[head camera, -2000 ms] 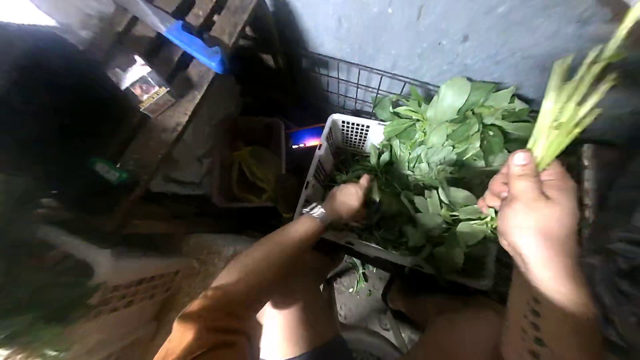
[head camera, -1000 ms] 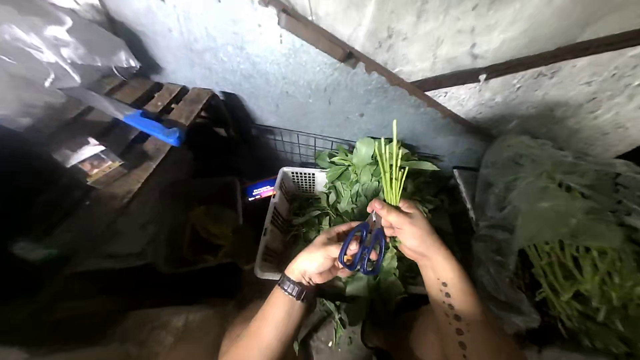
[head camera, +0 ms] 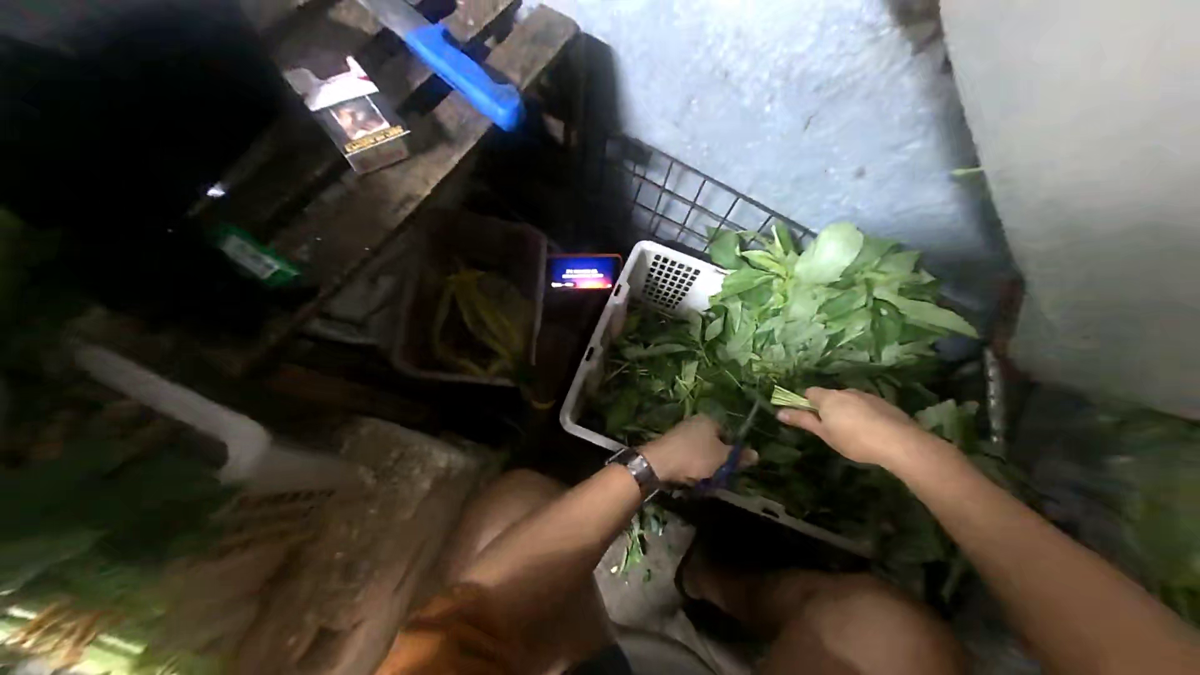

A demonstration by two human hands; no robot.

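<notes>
My left hand (head camera: 696, 452), with a watch on its wrist, holds blue-handled scissors (head camera: 727, 459) over the near part of a white plastic crate (head camera: 586, 375). The scissors' dark blades point up and away from me; whether they are apart is unclear. Just right of the blades, my right hand (head camera: 858, 422) grips a bunch of green stems (head camera: 792, 400), their ends toward the scissors. Leafy greens (head camera: 825, 291) are heaped in the crate, palest and highest at its far right.
A blue-handled knife (head camera: 469, 75) and a small carton (head camera: 361, 117) lie on a wooden slatted stand (head camera: 412, 178). Left of the crate are a lit screen (head camera: 583, 272) and a darker bin (head camera: 403, 347) with yellowish strips. A wire grid (head camera: 689, 192) leans by the wall.
One second ago the stems stood upright above my hands, close to the scissors; now the bunch is lower, its ends pointing left. My hands have moved apart. The view has shifted.
</notes>
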